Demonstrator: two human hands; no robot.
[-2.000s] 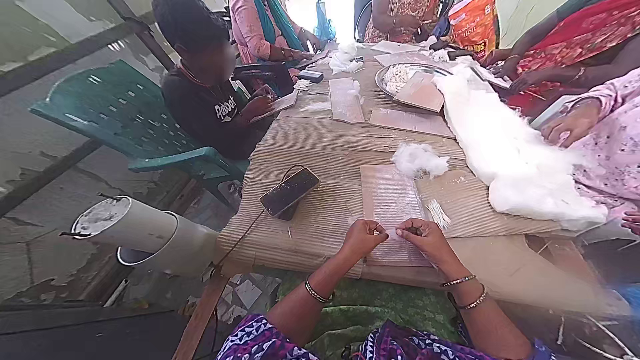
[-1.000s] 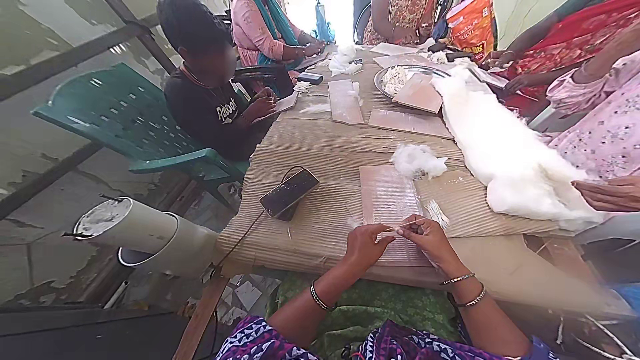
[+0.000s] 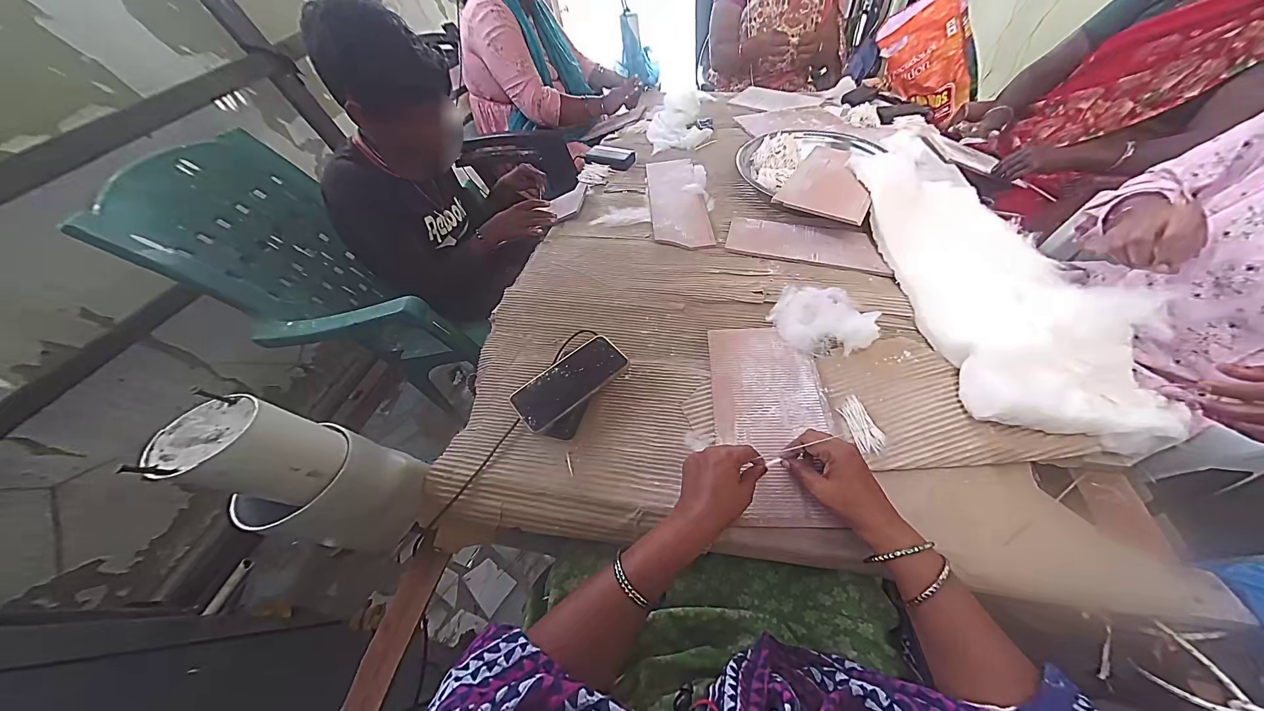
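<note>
My left hand (image 3: 719, 484) and my right hand (image 3: 834, 479) nearly meet over the near part of a pinkish ribbed board (image 3: 770, 395). Both pinch a thin white cotton strand (image 3: 775, 461) between fingertips; its ends are partly hidden by the fingers. Just beyond my right hand lies a small pile of thin white cotton wicks (image 3: 862, 426). A loose tuft of cotton wool (image 3: 822, 319) touches the board's far right corner. To the right stretches a long thick sheet of cotton wool (image 3: 1007, 316).
A smartphone (image 3: 570, 383) with a cable rests on the corrugated cardboard (image 3: 612, 296) at left. Farther back are a metal plate (image 3: 746, 168) and more boards (image 3: 681, 202). Co-workers sit around the table, one by a green plastic chair (image 3: 247, 227). White pipes (image 3: 276, 464) stand off the left edge.
Between my fingertips a white strand now shows, where a small dark bit showed two seconds ago. The co-worker's hand at right has moved off the cotton sheet's edge.
</note>
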